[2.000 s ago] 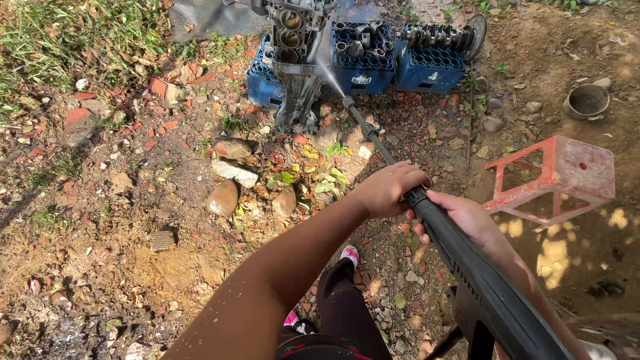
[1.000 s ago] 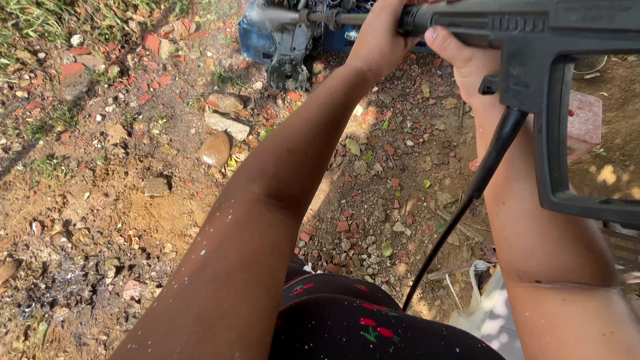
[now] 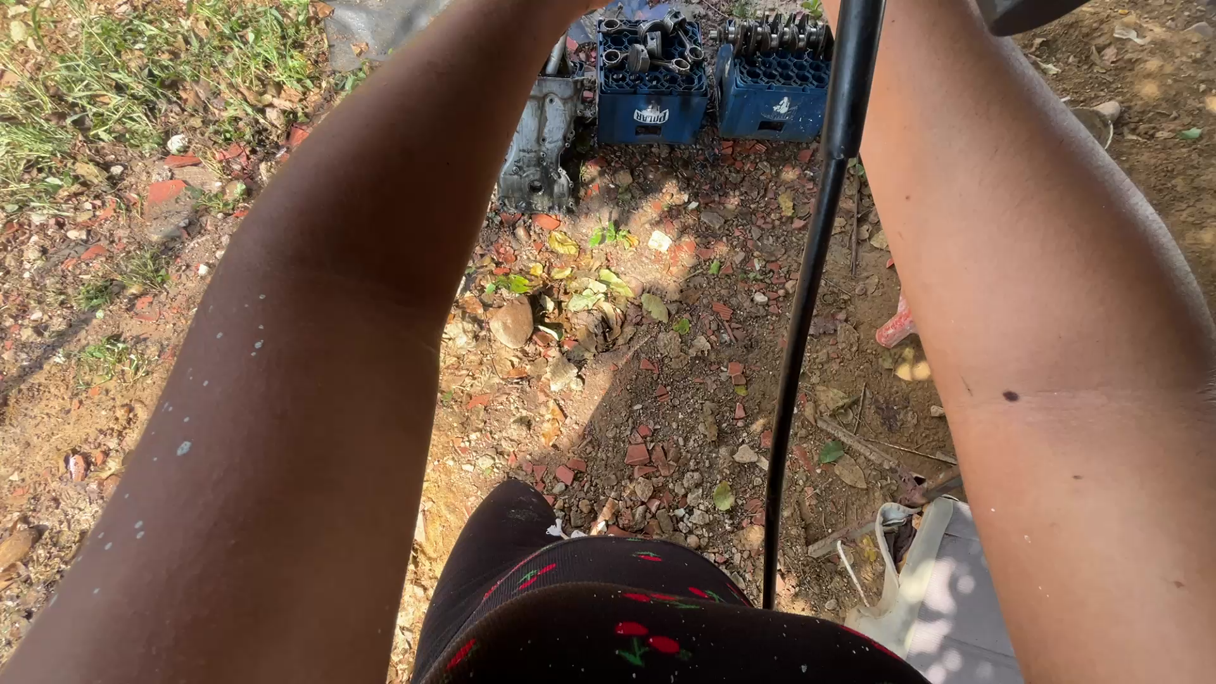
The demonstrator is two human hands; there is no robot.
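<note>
Both forearms reach up past the top edge of the head view, so my left hand and my right hand are out of frame. Between the arms, the black hose (image 3: pixel 803 313) of a pressure washer runs down to my waist. A dark part of the spray gun (image 3: pixel 1031 11) shows at the top right. Behind my left forearm stands a metal engine block (image 3: pixel 539 142), partly hidden. Connecting rods and pistons (image 3: pixel 655 47) lie on a blue plastic crate (image 3: pixel 651 104). A crankshaft (image 3: pixel 774 35) rests on a second blue crate (image 3: pixel 774 95) to the right.
Stony soil with broken red brick pieces and leaves lies underfoot. Part of a red plastic stool (image 3: pixel 896 325) shows beside my right forearm. A pale bag (image 3: pixel 959 598) lies at the lower right, near sticks. Grass (image 3: pixel 161 76) grows at the upper left.
Both hands, seen earlier on the spray gun, have moved up out of view. Most of the gun has left the frame too. The hose now hangs between my forearms.
</note>
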